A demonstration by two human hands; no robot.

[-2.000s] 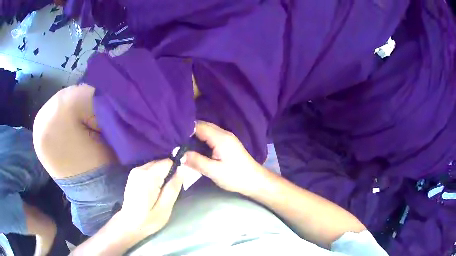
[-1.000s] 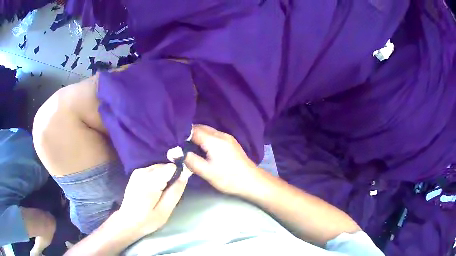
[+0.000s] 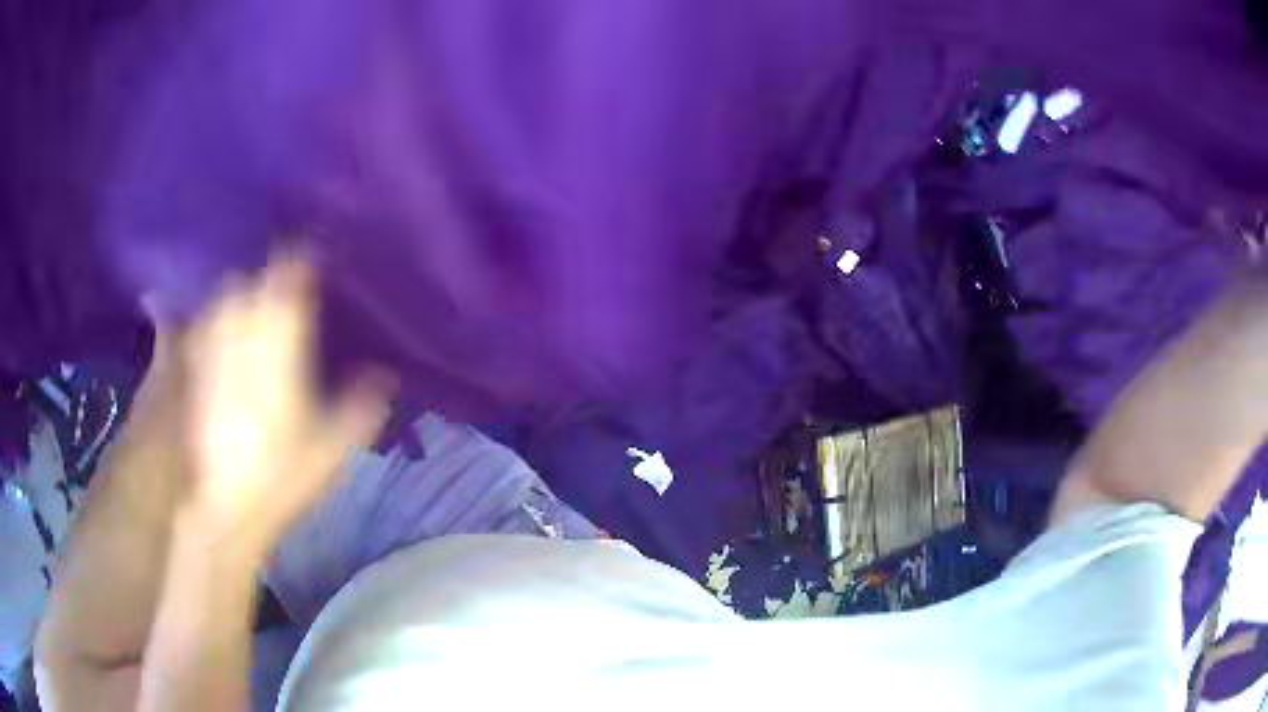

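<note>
A large purple cloth spreads across the top and middle and is blurred. My left hand is at the lower left, also blurred, at the cloth's lower edge. Its thumb stands apart from the fingers, and no grip on the cloth shows. My right hand is out of the picture; only the right arm shows at the right edge. A small crumpled white paper lies on darker purple cloth just beyond my shirt. No dark strip or ticket shows in my left hand.
A tan ribbed piece stands low right of centre, with pale scraps beside it. A small white label and white strips lie among purple cloth heaps. Denim shorts show beside my left hand.
The view has swung to the right. My hands have parted from the dark strip and cloth at my lap; the left is raised at left, the right is out of frame. The large cloth has shifted.
</note>
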